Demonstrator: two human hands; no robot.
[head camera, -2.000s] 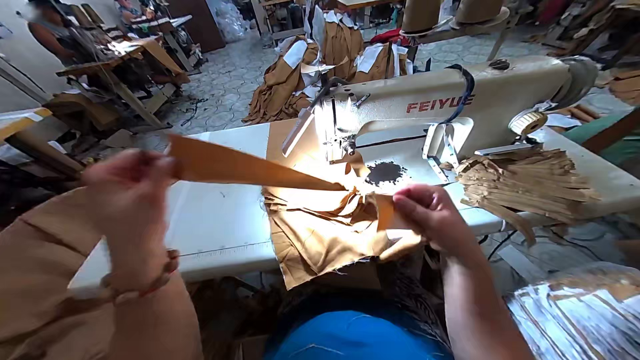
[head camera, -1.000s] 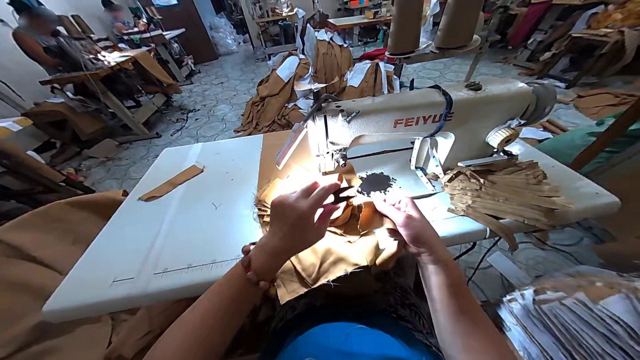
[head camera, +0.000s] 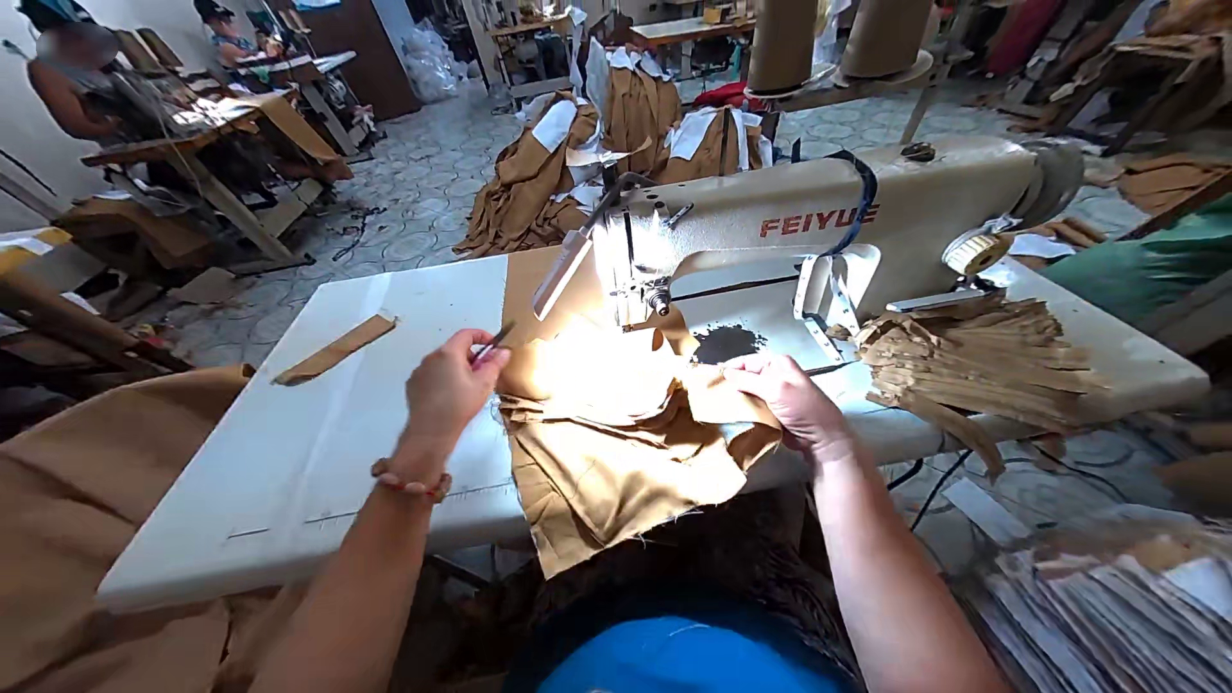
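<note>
Brown fabric (head camera: 616, 481) lies bunched on the white sewing table (head camera: 385, 462), in front of the needle area of a Feiyue sewing machine (head camera: 751, 217). My left hand (head camera: 452, 380), left of the fabric, holds a small dark metal tool (head camera: 493, 342) between thumb and fingers; its exact kind is unclear. My right hand (head camera: 789, 399) pinches the fabric's right part, near a dark patch (head camera: 729, 343) on the table. A narrow brown fabric strip (head camera: 337, 350) lies apart on the left. Bright lamp light hides detail at the presser foot.
A bundle of brown strips (head camera: 972, 361) lies at the table's right. Thread cones (head camera: 789, 43) stand behind the machine. Brown fabric heaps (head camera: 539, 183) sit on the floor beyond. A stack of cut pieces (head camera: 1107, 606) is at lower right. People work at far left.
My left hand held up a long strip, then was over the fabric near the needle; now it has moved left, away from the fabric's middle. The loose strip lies on the table since the middle frame.
</note>
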